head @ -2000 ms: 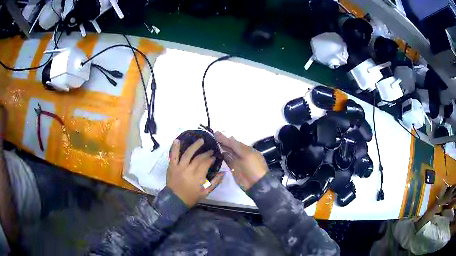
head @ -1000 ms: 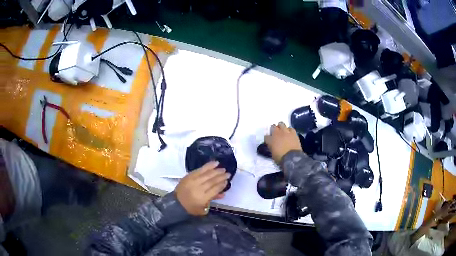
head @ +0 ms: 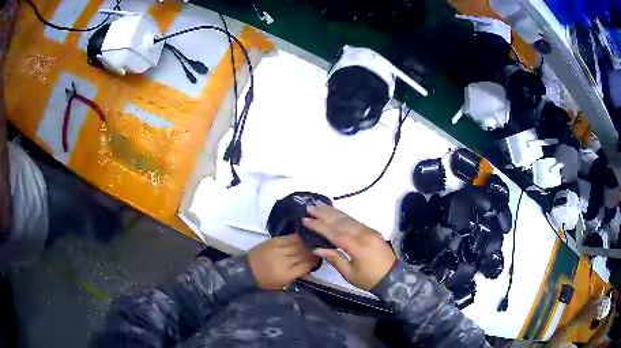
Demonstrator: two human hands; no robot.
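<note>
A round black camera ball is at the near edge of the white sheet. My left hand grips it from its near side. My right hand lies over its right side and holds a black shell against it; the contact is partly hidden by the fingers. A black cable runs from near the ball up to the back right. The loose pile of black shells lies to the right.
A part-assembled camera with a white antenna stands at the back. A white housing and red-handled cutters lie on the orange-taped area. Cables lie left of centre. More white housings are at the back right.
My right hand has come back from the shell pile to the ball with a black shell. A part-assembled camera now stands at the back. The view has shifted.
</note>
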